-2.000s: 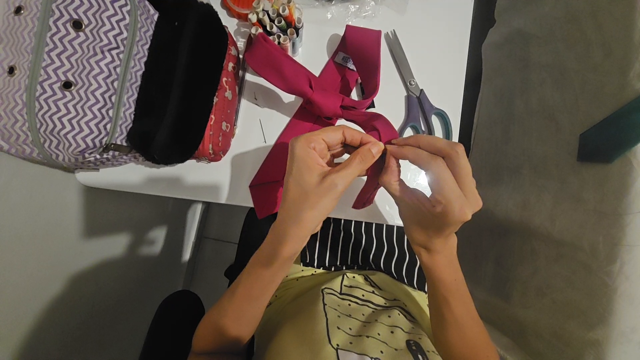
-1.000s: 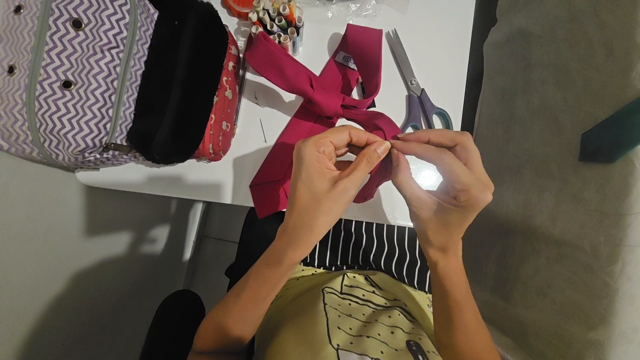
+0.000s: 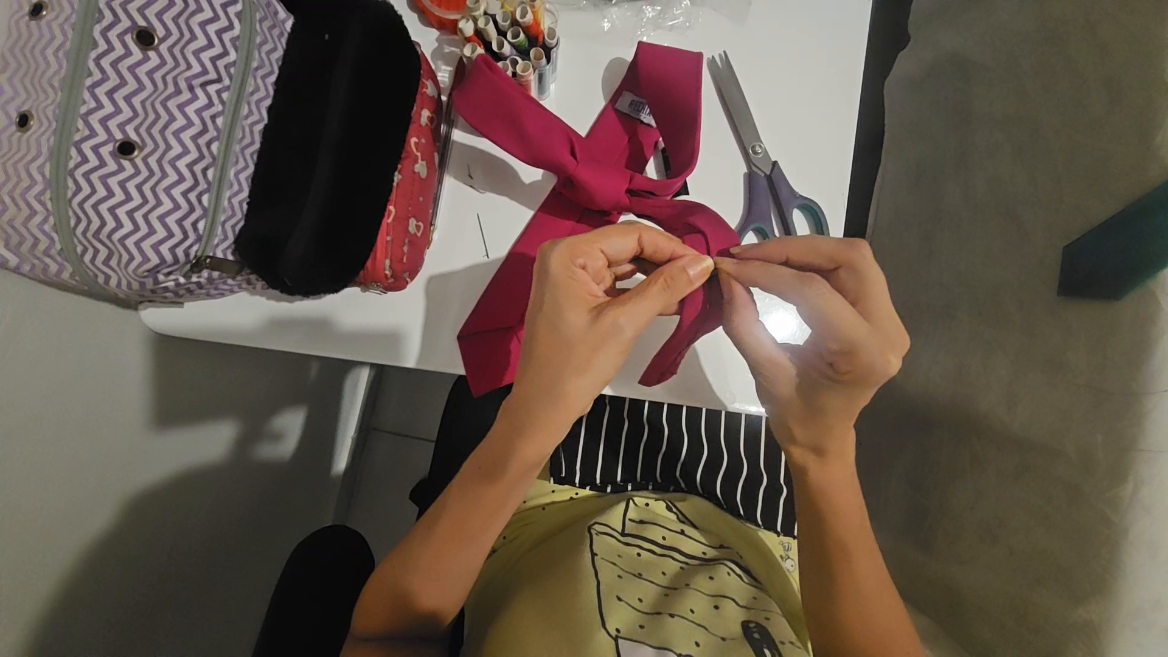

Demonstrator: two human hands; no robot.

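Observation:
A magenta fabric necktie (image 3: pixel 511 283), knotted in its middle, lies on the white table and reaches over its front edge. Above its narrow part, my left hand (image 3: pixel 607 301) pinches something tiny between thumb and index finger. The fingertips of my right hand (image 3: pixel 812 319) meet it there, also pinched together. What sits between the fingertips is too small to tell; the tie passes just behind them. Scissors (image 3: pixel 757 155) with purple and teal handles lie partly spread, beyond my right hand. A thin pin or needle (image 3: pixel 484 235) rests on the table, left of the tie.
A purple-and-white zigzag bag (image 3: pixel 155 109) with a black fuzzy part (image 3: pixel 333 146) and a red printed pouch (image 3: pixel 409 192) takes up the table's left. Several markers (image 3: pixel 516 41) stand at the back beside clear plastic wrap (image 3: pixel 639 14). The white table's edge (image 3: pixel 301 341) runs near my lap.
My right hand has shifted slightly to the right and its fingers have changed their bend. My left hand keeps its pinch at nearly the same place. The tie and scissors lie as before.

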